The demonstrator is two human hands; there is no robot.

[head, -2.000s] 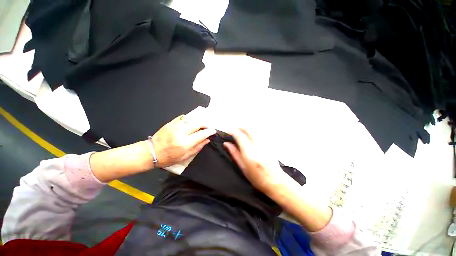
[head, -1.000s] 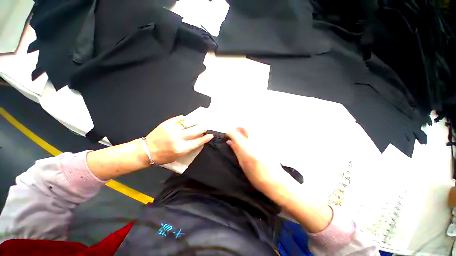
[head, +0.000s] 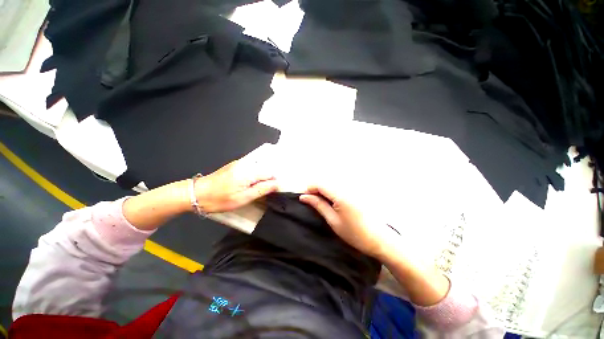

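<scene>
A black cut panel hangs over the table's near edge towards the lap, hard to tell from the dark apron below it. My left hand holds its upper left corner between thumb and fingers. My right hand has its fingertips on the panel's upper edge at the right. The edge runs between the two hands. The undersides of the fingers and the panel's lower end are hidden.
A fanned pile of black panels lies at the left, a looser pile at the right. The white table covering has faint marks at right. A cream piece shows under my left hand. The apron covers the lap.
The held edge has moved slightly down, towards the lap. My hands have moved a little apart and the edge between them looks straighter. The dark bit beside my right forearm has mostly gone from view.
</scene>
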